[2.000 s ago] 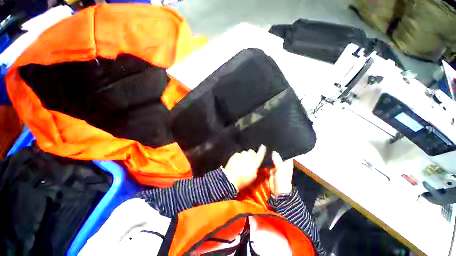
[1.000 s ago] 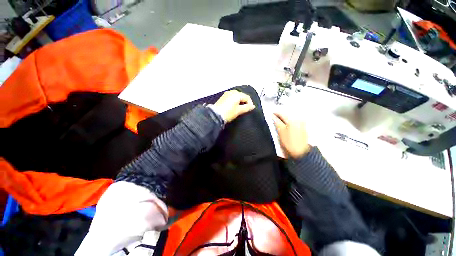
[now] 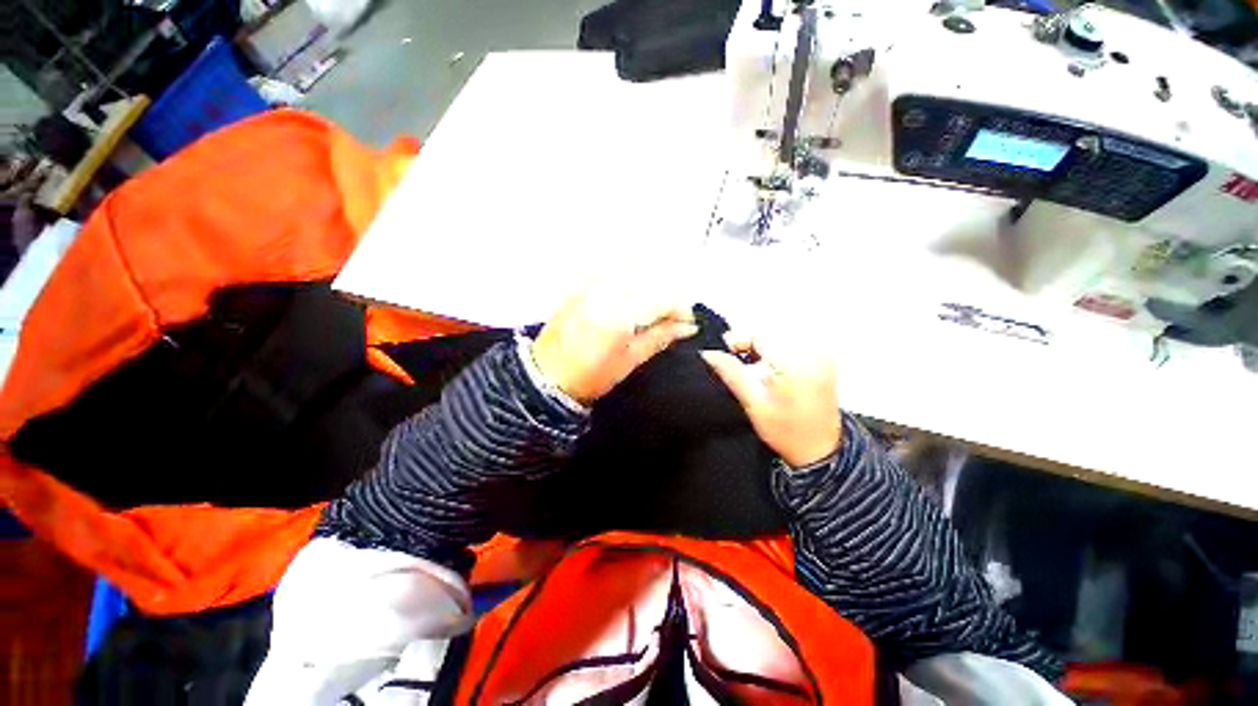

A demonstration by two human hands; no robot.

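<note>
The black panel (image 3: 676,441) lies over the table's front edge and down onto my lap. Its upper corner is between my hands, a little in front of the needle area. My left hand (image 3: 607,345) grips the panel's edge with thumb and fingers. My right hand (image 3: 786,393) pinches the same corner from the right. The presser foot and needle area (image 3: 773,207) of the white sewing machine (image 3: 883,83) is beyond my fingertips, apart from the panel. The panel's lower part is partly hidden by my sleeves.
A large orange and black heap (image 3: 207,207) hangs at the left of the white tabletop (image 3: 538,152). Thread snips (image 3: 993,324) lie right of the needle. A black piece (image 3: 669,39) lies behind the table. A blue crate (image 3: 207,97) stands at upper left.
The panel was turned from lying flat, camouflage strip showing, to its plain dark face. Both hands now meet at its corner, lower and further from the needle than one second ago.
</note>
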